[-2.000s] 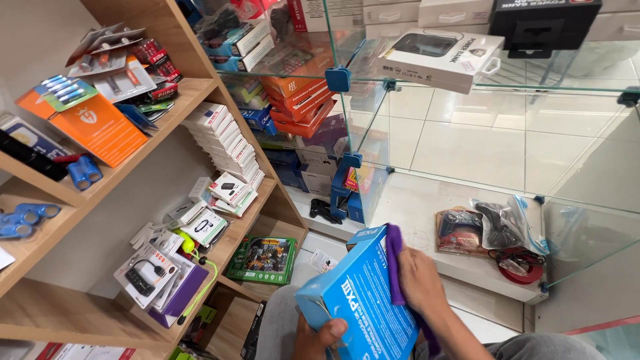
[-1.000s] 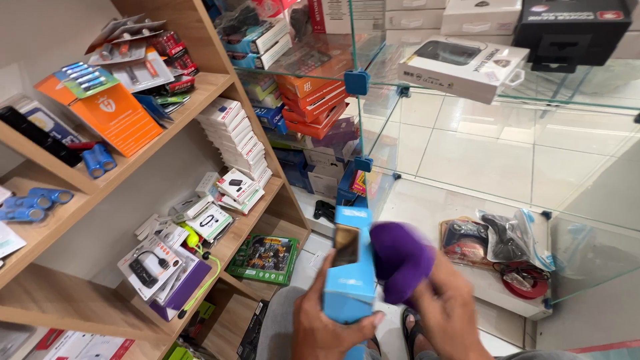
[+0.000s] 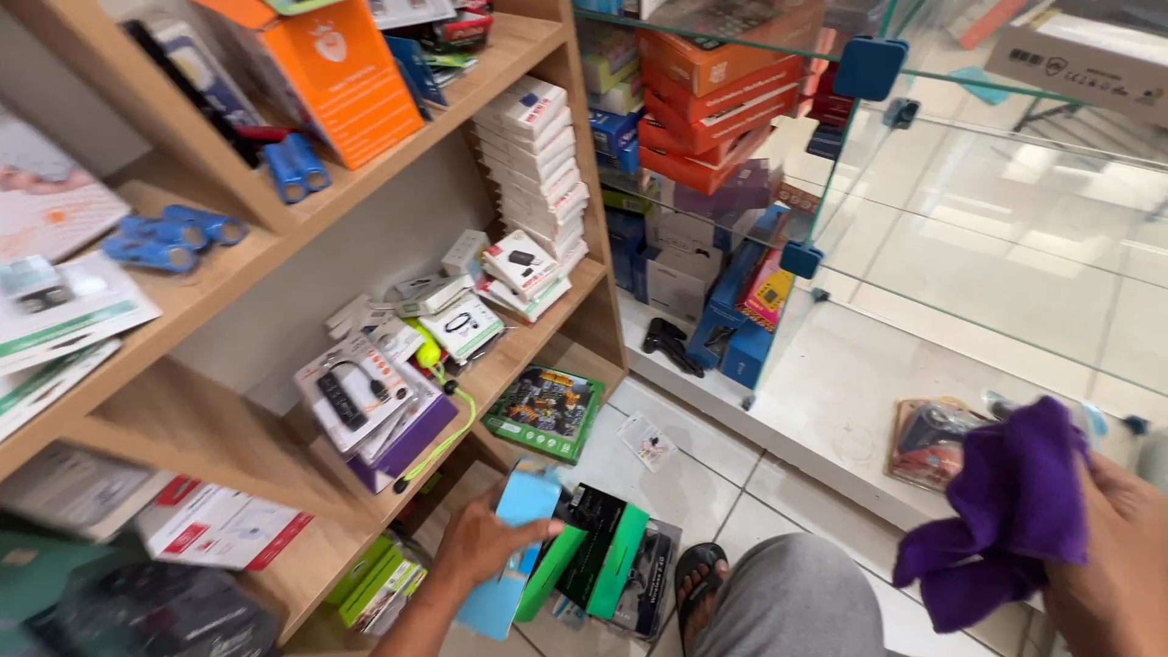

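Note:
My left hand (image 3: 488,547) is low, left of centre, its fingers around the upper part of a light blue cardboard box (image 3: 525,511). That box stands against a black and green box (image 3: 598,547) near the floor, with a dark packaged item (image 3: 650,579) to its right. At the right edge my right hand (image 3: 1113,547) grips a bunched purple cloth (image 3: 1022,511), which hangs in front of the white base of the glass display case. A green game box (image 3: 550,412) lies beyond my left hand.
Wooden shelves (image 3: 420,128) on the left hold an orange box (image 3: 342,82), blue batteries (image 3: 297,167) and stacked white boxes (image 3: 534,164). A glass case (image 3: 985,301) stands right, with a black game controller (image 3: 672,347) on its base. A small packet (image 3: 648,441) lies on floor tiles.
My left hand has carried the blue box down and left, beside the black and green box. The purple cloth, earlier against the blue box, is now away at the right in my right hand.

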